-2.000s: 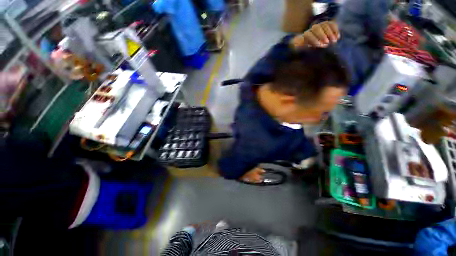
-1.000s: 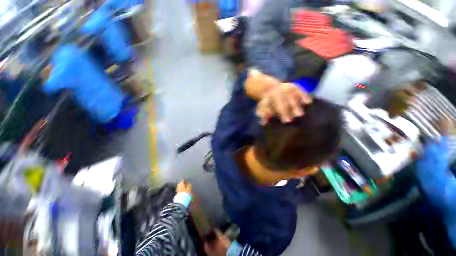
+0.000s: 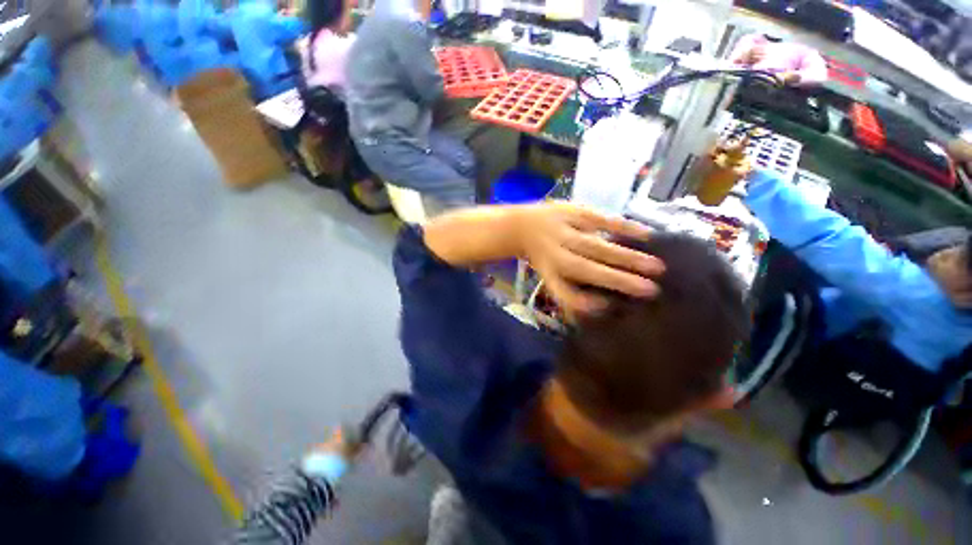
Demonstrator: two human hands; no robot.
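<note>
My left hand point(image 3: 339, 445) is small and blurred at the lower left, below a striped sleeve with a light blue cuff. It is beside the end of a black curved bar point(image 3: 381, 413), perhaps a chair armrest; whether it grips the bar cannot be told. My right hand is out of view. A person in a dark blue top point(image 3: 480, 357) is close in front, with one hand point(image 3: 581, 256) on their own head. Their body hides part of the bench behind.
Orange-red grid trays point(image 3: 524, 99) lie on a bench at the back. A seated person in grey point(image 3: 394, 91) is beside it. A cardboard box point(image 3: 229, 126) stands on the floor point(image 3: 245, 287). A worker in a blue smock point(image 3: 842, 250) and a black chair point(image 3: 869, 389) are at the right.
The view has swung to the right, and the red trays and right-hand worker show more fully. The person in dark blue fills more of the lower middle. My right hand has left the view.
</note>
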